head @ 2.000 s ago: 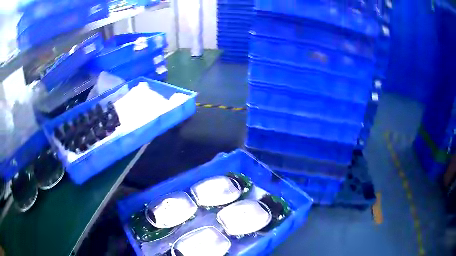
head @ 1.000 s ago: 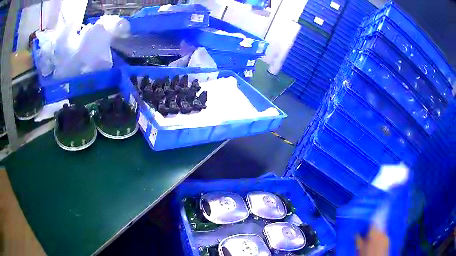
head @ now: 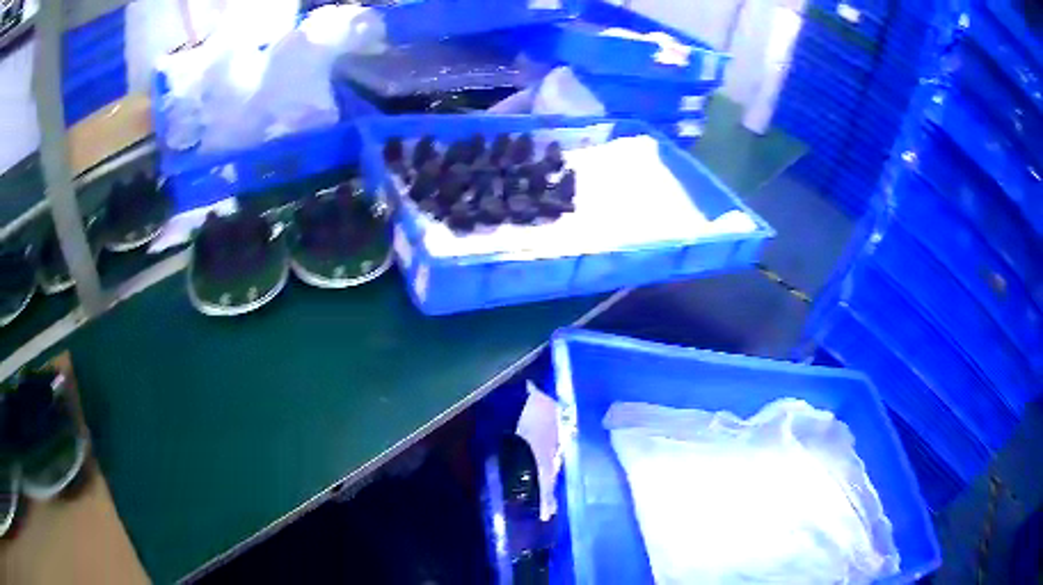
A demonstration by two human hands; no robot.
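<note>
No hand is in view. Nearest in front, a blue crate (head: 743,371) holds a crumpled white liner (head: 749,497). Beside its left wall part of another blue crate shows, with a green and black piece (head: 520,486) and a pale sheet (head: 542,440) in it. On the green bench, a blue crate (head: 595,272) holds black parts in rows (head: 486,183) at the left of its white liner. Two housing assemblies (head: 237,263) stand side by side against that crate's left, with green and black insides and shiny rims.
More housing assemblies are at the left, some on a tan cardboard sheet (head: 103,480). A metal post (head: 66,171) rises there. Behind are a crate of cloudy plastic bags (head: 269,86) and a black tray (head: 440,78). Tall blue crate stacks (head: 949,263) stand at the right.
The view has turned left. A crate with white liner now shows where the crate of silver-faced shells was. The blurred hand at the lower right is gone.
</note>
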